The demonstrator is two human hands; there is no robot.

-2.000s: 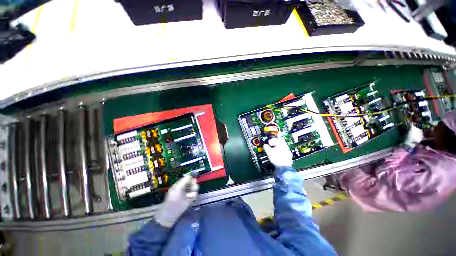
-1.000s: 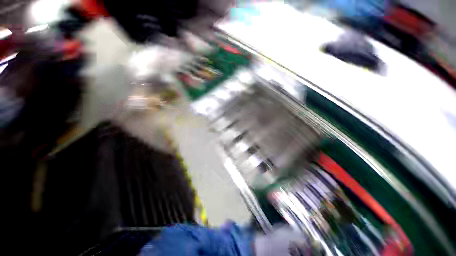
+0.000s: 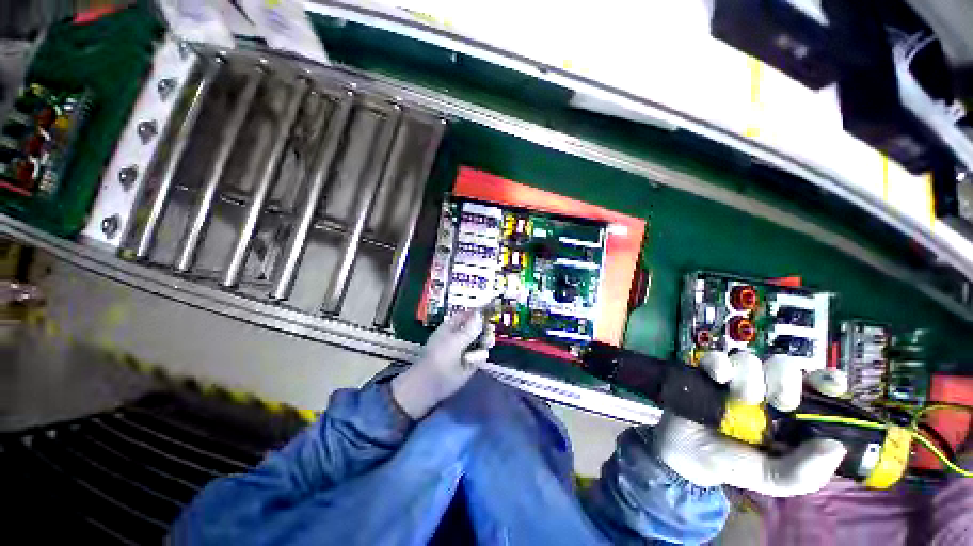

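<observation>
My right hand (image 3: 747,427), in a white glove, is wrapped round a black electric screwdriver (image 3: 662,386) with yellow bands. Its tip points left, at the lower right edge of a power board without large rings (image 3: 555,272); contact cannot be told. The board has a row of white-grey blocks on its left and yellow parts beside them, and lies on a red-orange pad (image 3: 622,283). My left hand (image 3: 453,347), white-gloved, is at the board's lower left edge with fingers curled together; whether they pinch anything is too small to tell.
Steel rollers (image 3: 261,192) lie left of the board, with another board (image 3: 43,139) beyond. A board with copper rings (image 3: 758,320) is on the right, partly behind my right hand. Black bins (image 3: 774,37) stand on the white shelf. A pink smock (image 3: 864,517) shows lower right.
The view swung left through a blur and came back partway. My right hand, earlier over the ring-coil board, now holds the screwdriver. My left hand is now at the near board's lower left edge.
</observation>
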